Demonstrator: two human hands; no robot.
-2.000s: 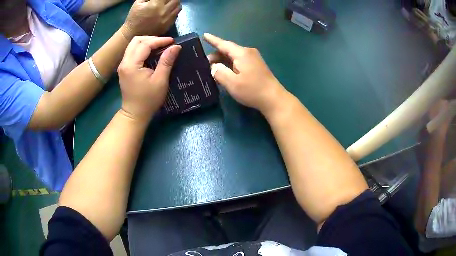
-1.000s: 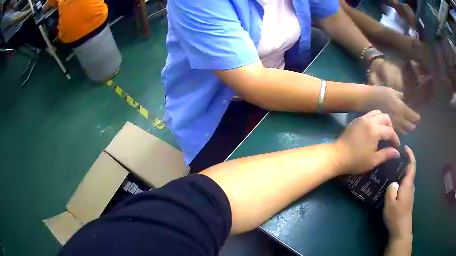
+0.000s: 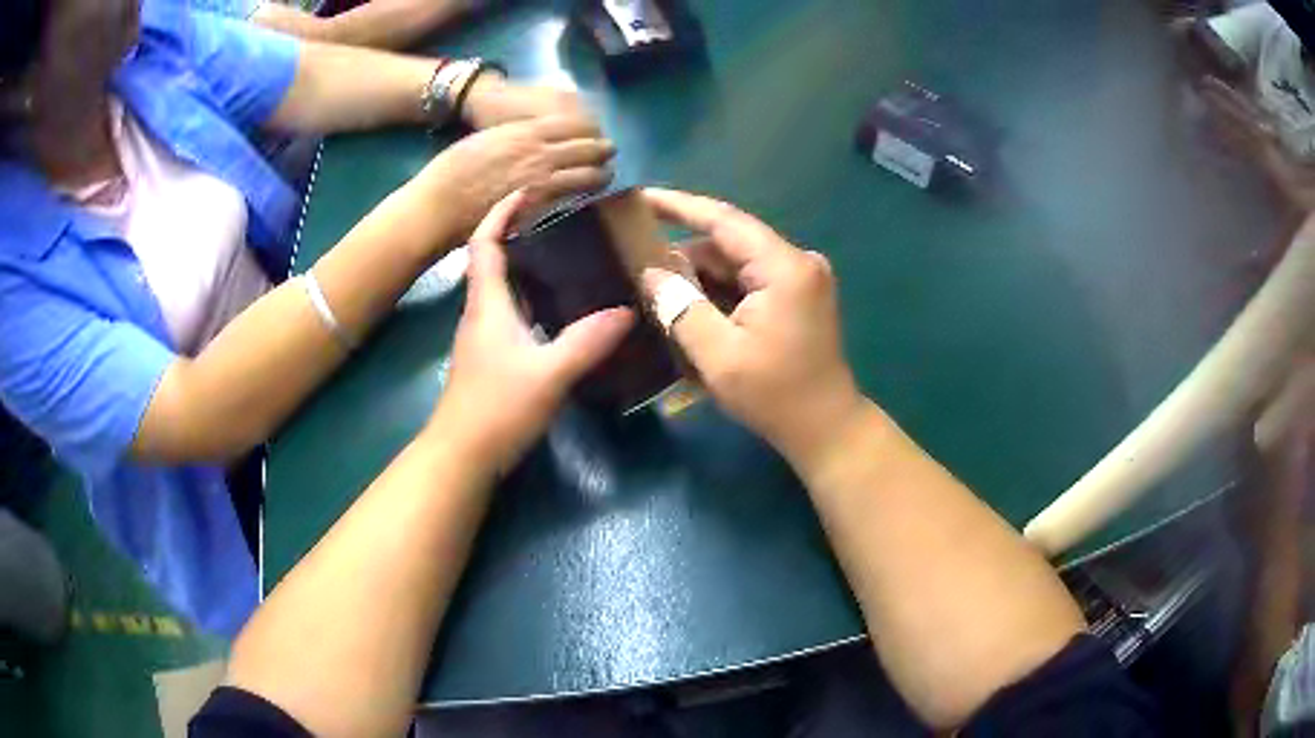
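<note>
A black retail box (image 3: 577, 277) is held between both hands over the dark-green table (image 3: 577, 613). A brown or tan strip, perhaps the inside of its flap, shows along its right side. My left hand (image 3: 527, 339) grips the left side, with the thumb across the dark face. My right hand (image 3: 757, 317), with a white band on a finger, holds the right side near the tan strip. The box is slightly blurred, and fingers hide parts of its edges.
A black box with a white label (image 3: 930, 141) lies on the table at upper right. Another dark box (image 3: 642, 36) is at the top centre. A person in a blue shirt (image 3: 108, 353) sits at left, a hand close to mine. A pale curved pole (image 3: 1154, 440) is at right.
The view has swung from the carton and floor back to the table. The box showed a printed black face before; now a plain dark face and a tan strip show.
</note>
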